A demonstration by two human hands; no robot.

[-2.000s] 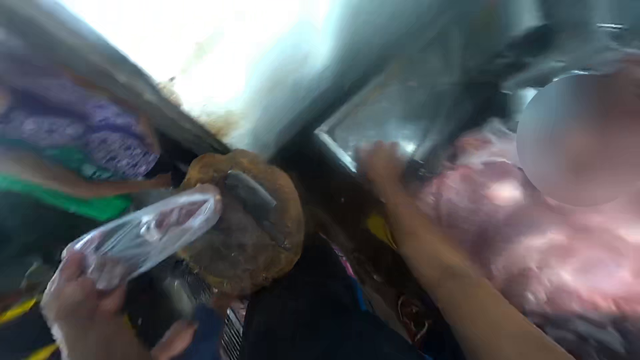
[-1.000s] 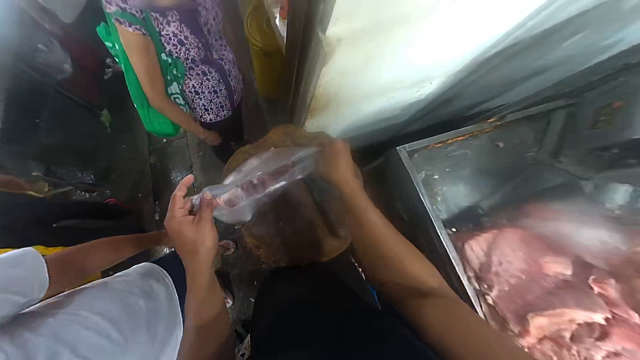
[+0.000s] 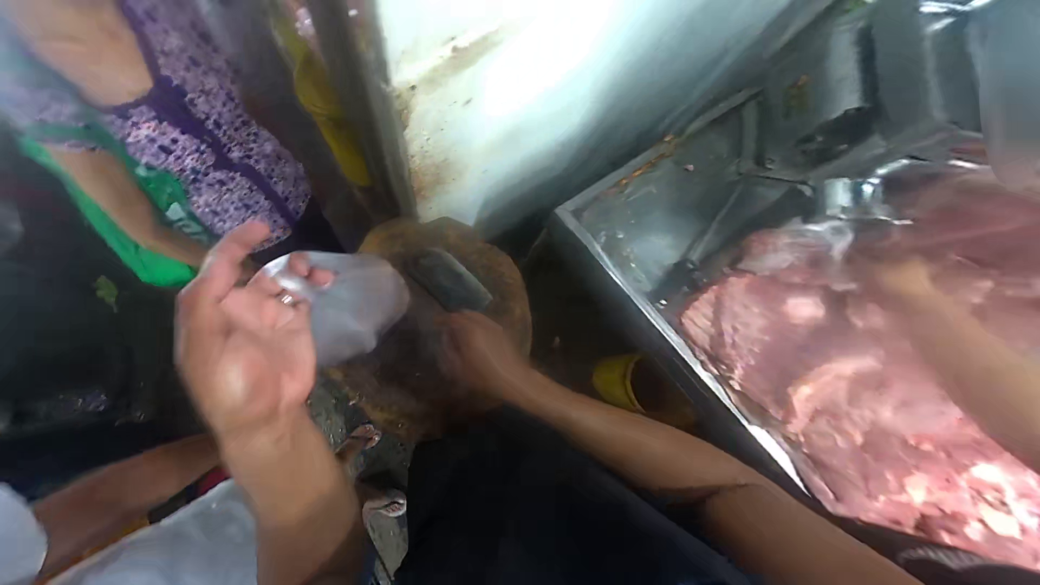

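My left hand [image 3: 252, 349] is raised at left of centre, palm up, a ring on one finger. Its curled fingers hold a translucent plastic bag [image 3: 353, 305], blurred, contents unclear. Below and right of the bag is a round wooden chopping block [image 3: 508, 284]. On it lies a broad grey blade, apparently a cleaver's [image 3: 451, 279]. My right hand [image 3: 479, 349] is low over the block, its fingers curled close beside the blade. Blur hides whether it grips the handle or something else.
Raw meat [image 3: 845, 382] fills a metal-edged tray [image 3: 666, 317] at right; another person's hand [image 3: 902, 284] reaches over it. A person with a green bag [image 3: 154, 252] stands upper left. Another's arm [image 3: 138, 487] is lower left. A yellow container [image 3: 617, 382] sits beside the tray.
My right hand has moved from the bag's end down beside the blade. My left hand still has the bag, its palm turned up. Another person's hand now shows over the meat. The view has shifted.
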